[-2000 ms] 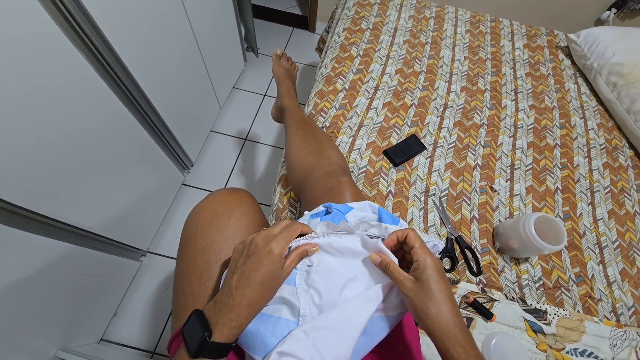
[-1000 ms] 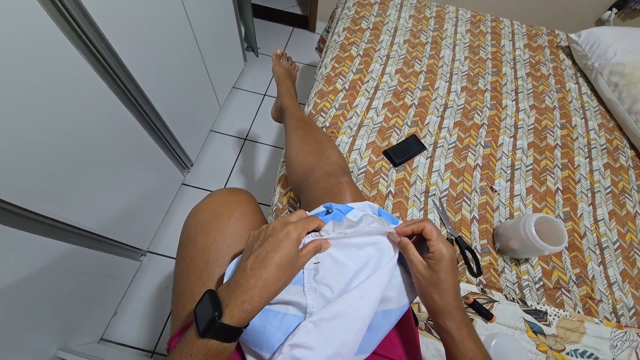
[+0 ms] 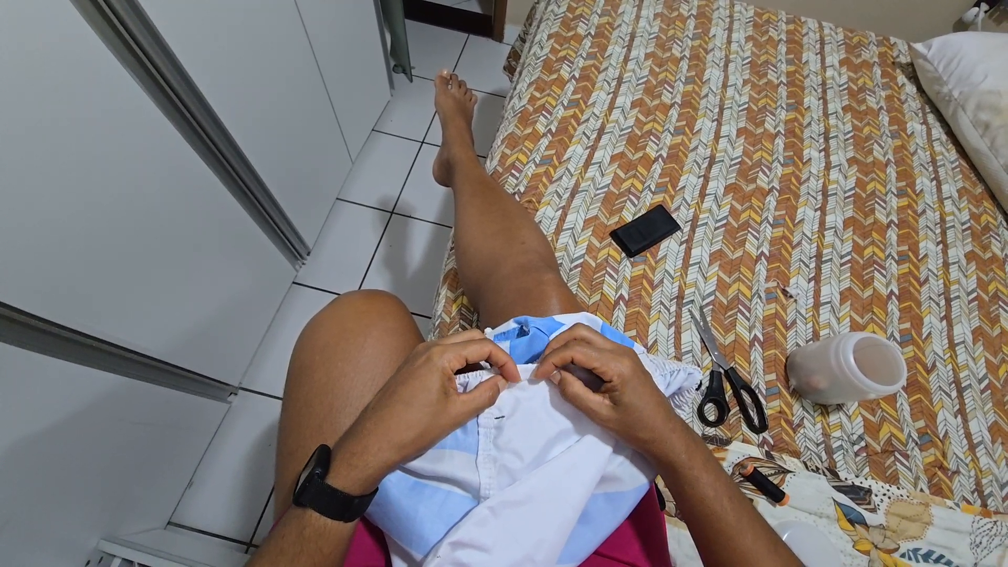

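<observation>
A white and light-blue cloth garment (image 3: 535, 465) with a gathered edge lies across my lap. My left hand (image 3: 449, 386) pinches its upper edge between thumb and fingers. Close beside it, my right hand (image 3: 602, 378) pinches the same edge, fingertips a small gap away. Scissors with black handles (image 3: 728, 386) lie partly open on the bed, right of the garment. A spool of black thread (image 3: 764, 483) rests on the floral cloth (image 3: 898, 520) nearer me. Whether a needle is in either hand cannot be told.
A translucent plastic jar (image 3: 835, 368) lies on its side on the patterned bedspread (image 3: 756, 157). A black phone-like object (image 3: 645, 231) lies farther up. A whitish round lid-like thing (image 3: 811, 543) is at the bottom right, a pillow (image 3: 969, 102) at the upper right. White sliding doors (image 3: 142, 197) stand left.
My hands have come closer together along the garment's edge. The scissors, jar and thread spool have stayed where they were.
</observation>
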